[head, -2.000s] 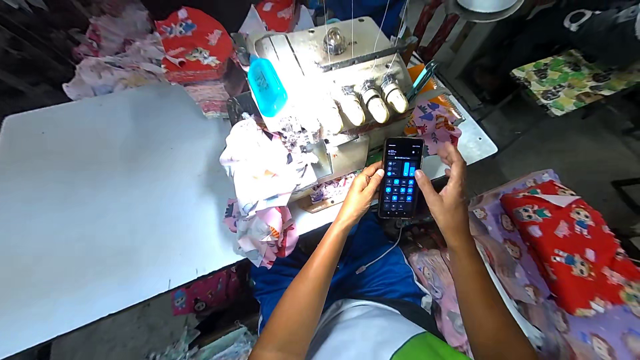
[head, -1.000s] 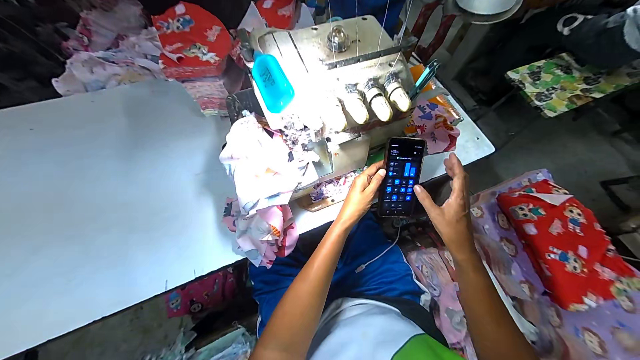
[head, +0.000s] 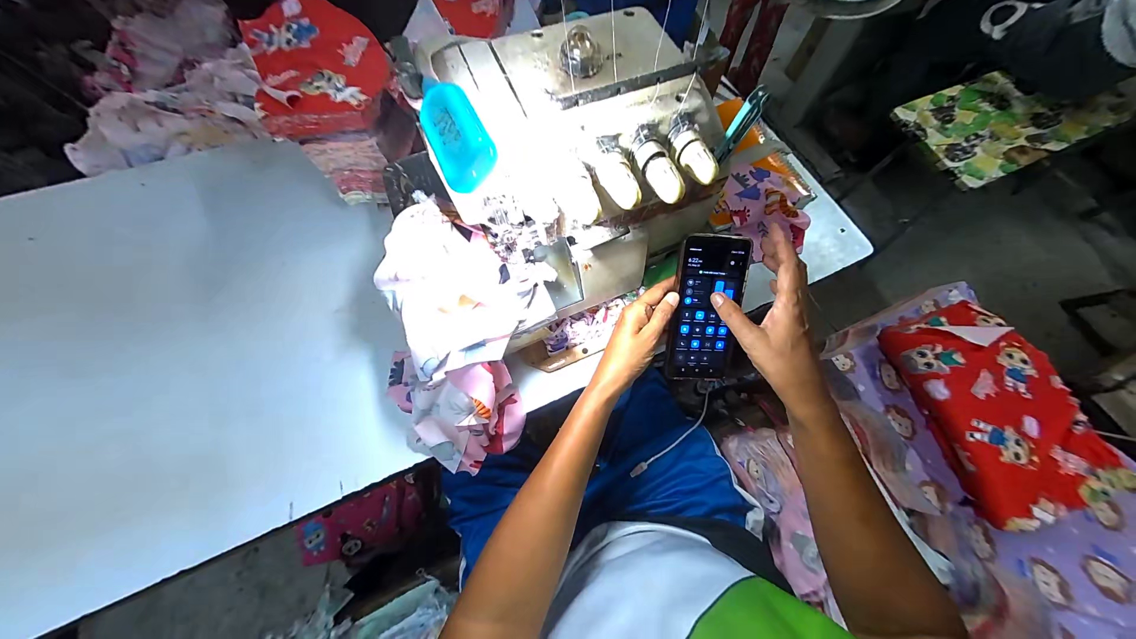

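Observation:
My left hand grips the left edge of an upright smartphone whose lit screen shows a panel of blue icons. My right hand is at the phone's right side, its thumb tip over the screen and its fingers apart. Behind the phone stands an overlock sewing machine, brightly lit, with threads running down to it. On its top lies a blue plastic dish. White and pink fabric pieces hang at the machine's left front. A white cable runs from below the phone over my lap.
A white tabletop extends left. Red printed fabric is stacked behind it. On the right, folded red printed cloth lies on purple printed fabric. A patterned seat stands at the back right, with a dark-clothed person partly visible beside it.
The right thumb has moved left onto the upper part of the phone screen since one second ago. The left hand keeps its hold on the phone.

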